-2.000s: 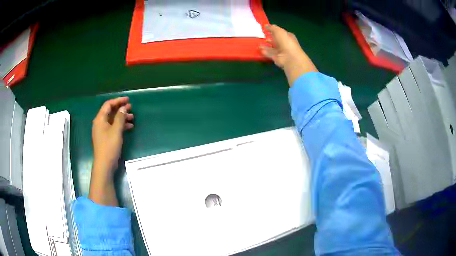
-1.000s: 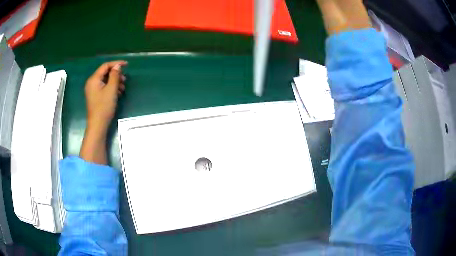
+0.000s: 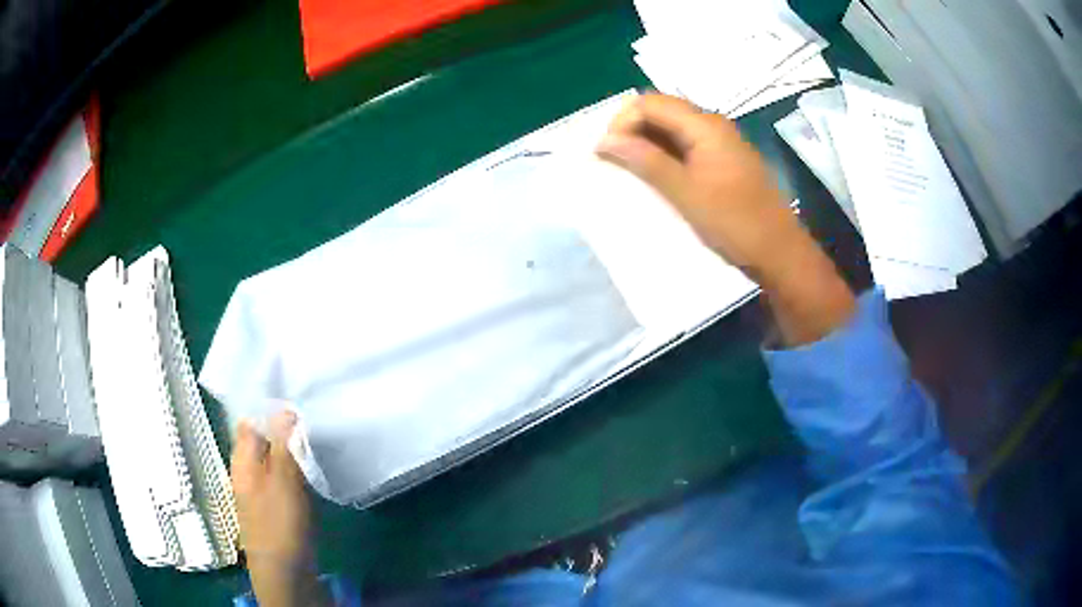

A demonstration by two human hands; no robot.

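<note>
The product in its pale, soft sleeve (image 3: 451,314) lies over the white box with its white insert (image 3: 682,255), which shows at the right end and along the near edge. Both are tilted, right end farther away. My left hand (image 3: 273,498) pinches the loose left end of the sleeve between thumb and fingers. My right hand (image 3: 718,184) is over the far right part of the box, fingers curled down near its far edge; whether they grip anything cannot be told. The insert's round hole is hidden.
White card pieces (image 3: 148,415) are stacked at left, beside grey-white boxes (image 3: 42,344). Leaflets (image 3: 908,178) and more white sheets (image 3: 730,53) lie at right. Boxes (image 3: 997,107) stand at far right. Red pads lie at the back (image 3: 380,30) and far left (image 3: 83,196).
The sleeved product, seen edge-on in the air a second ago, now lies over the box. My right hand has come back from the rear, and my left hand has moved nearer to the sleeve's end.
</note>
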